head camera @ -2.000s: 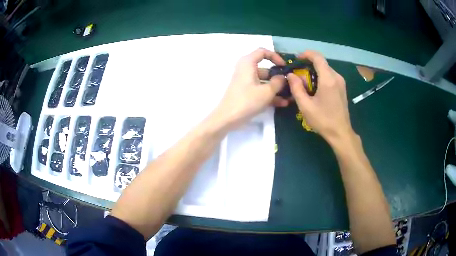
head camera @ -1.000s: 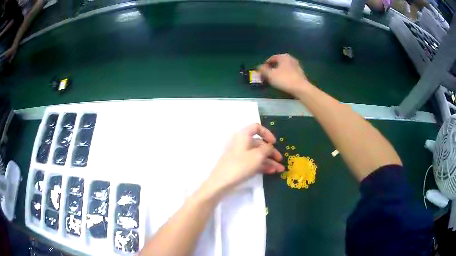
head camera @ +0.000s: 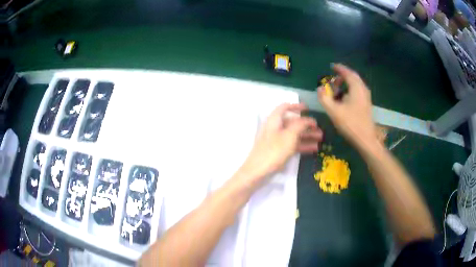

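Note:
My right hand [head camera: 352, 101] holds a small black electronic unit [head camera: 328, 83] with yellow inside, above the pale metal rail. My left hand [head camera: 292, 133] is over the right edge of the white tray [head camera: 182, 78]; it is blurred, its fingers are bent, and whether it holds anything cannot be told. A loose pile of tiny yellow gaskets [head camera: 333, 174] lies on the green bench to the right of the tray. Another black unit with a yellow face and a white patch [head camera: 281, 63] lies on the green conveyor belt beyond the tray, with a smaller black piece beside it.
Glossy black pieces [head camera: 97, 112] fill the tray's left pockets. A further unit [head camera: 68, 49] lies on the belt at left. The metal rail [head camera: 404, 121] ends at a post on the right. A silver pointed tool [head camera: 397, 142] lies near it. A white fan [head camera: 468, 193] stands at the right edge.
My right hand has let go of the unit on the belt, moved right and nearer, and now holds another unit. The view has shifted. My left hand stays near the tray's right edge.

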